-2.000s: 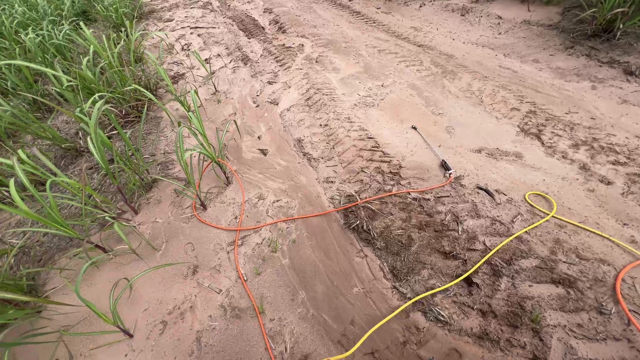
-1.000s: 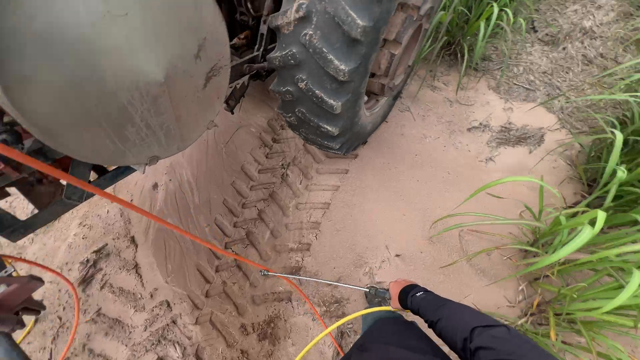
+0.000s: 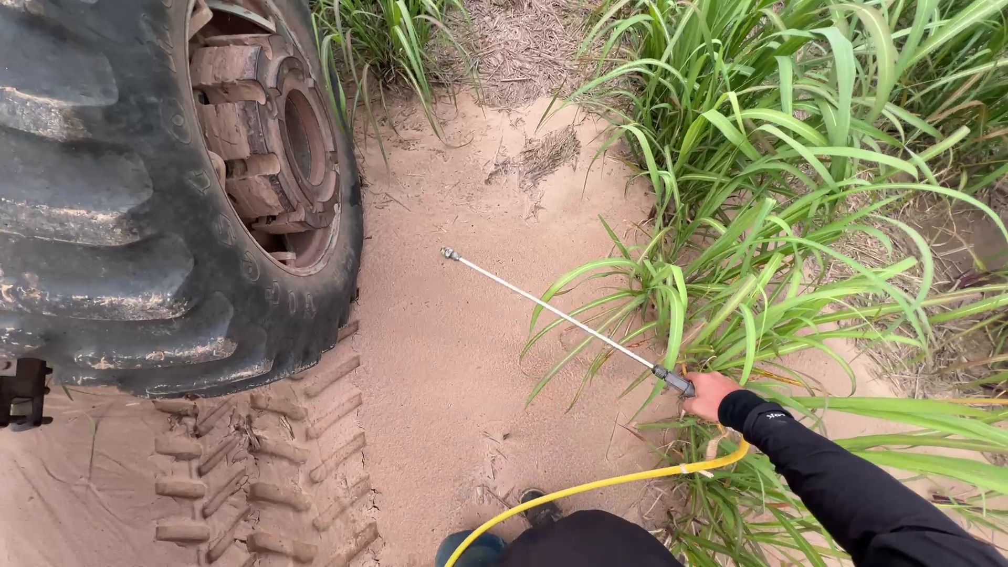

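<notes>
My right hand [image 3: 711, 394], in a black long sleeve, is closed around the grip of a spray lance [image 3: 563, 316] at the right of the view. The lance's thin metal tube slants up and left over the sandy soil, its nozzle short of the big tractor tire [image 3: 260, 331]. A yellow hose [image 3: 579, 490] runs from beneath my hand in a curve down to the bottom edge, past my legs. The trigger part is mostly hidden by my fingers. My left hand is out of view.
The large lugged tire with its dirt-coated wheel hub [image 3: 303, 138] fills the upper left. Pressed tread tracks [image 3: 272, 480] mark the soil below it. Tall green grass [image 3: 756, 181] grows along the right, close to my arm. A shoe [image 3: 541, 508] shows at the bottom.
The view has moved closer to the tire and grass; the round tank and orange hose seen one second ago are out of view. The lance, on the ground two seconds ago, is in my right hand.
</notes>
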